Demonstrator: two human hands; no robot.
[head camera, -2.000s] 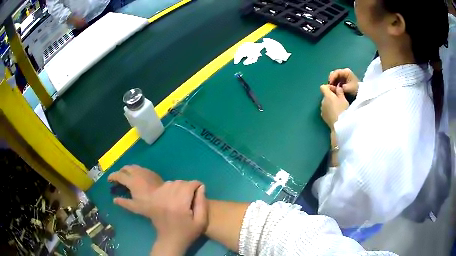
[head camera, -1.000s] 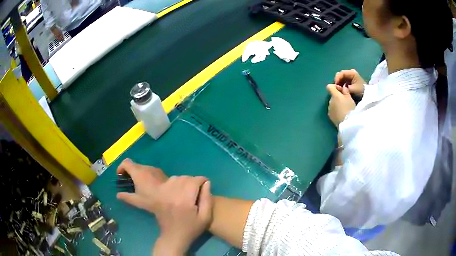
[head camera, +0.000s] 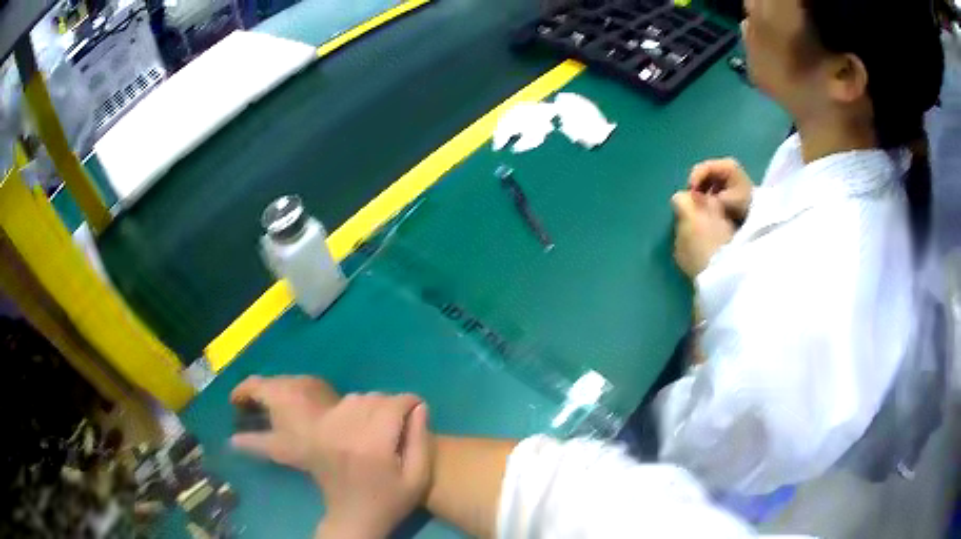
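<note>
My right hand (head camera: 285, 421) reaches in from the right at the near left of the green mat. Its thumb and fingers are around a small dark object (head camera: 251, 419), blurred and partly hidden, perhaps a display unit. My left hand (head camera: 369, 447) comes up from the bottom edge and lies over my right wrist, its fingers wrapped around it. A white sleeve covers my right forearm.
White bottle (head camera: 304, 263) stands by the yellow edge line (head camera: 406, 187). Loose clips (head camera: 195, 490) heap at lower left beside a yellow post (head camera: 84, 295). Clear tape (head camera: 485, 335), a thin dark tool (head camera: 525, 211), white wipes (head camera: 524, 124), a black tray (head camera: 659, 90) and a coworker (head camera: 811, 305) are beyond.
The view has shifted slightly and blurred, so the bench items sit a little lower and further left. My hands keep the same clasp around the dark object and wrist.
</note>
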